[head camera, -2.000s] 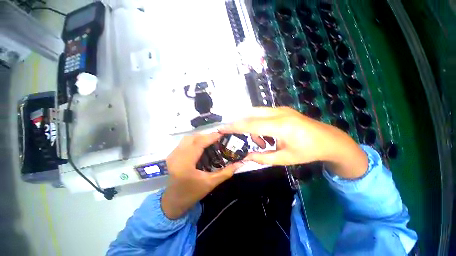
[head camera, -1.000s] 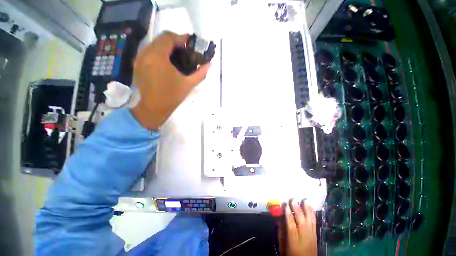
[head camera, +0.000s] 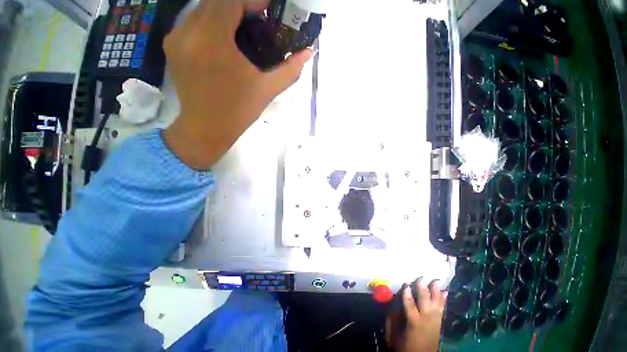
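My left hand (head camera: 227, 82) is raised at the upper left, above the machine bed, its fingers curled around a dark round watch body (head camera: 278, 34). A pale square shows on the body, which is partly cut off by the top edge. My right hand (head camera: 418, 316) rests at the machine's front edge, right beside the red emergency stop (head camera: 382, 293), fingers slightly apart, with nothing seen in it. The black fixture (head camera: 357, 208) sits on the pale stage plate (head camera: 295, 199), with a dark round shape in its middle.
The pendant (head camera: 127, 34) and a white crumpled wipe (head camera: 139, 101) lie at the upper left. Another wipe (head camera: 479, 158) is right of the stage, by the black cable chain (head camera: 440, 82). Clear trays of round black parts (head camera: 505, 185) lie on the green mat. A black bin (head camera: 34, 144) is far left.
Since the earliest frame, my hands have parted; the left carries the body to the upper left, the right has moved to the front edge. In the last second, the left hand came slightly closer to the camera.
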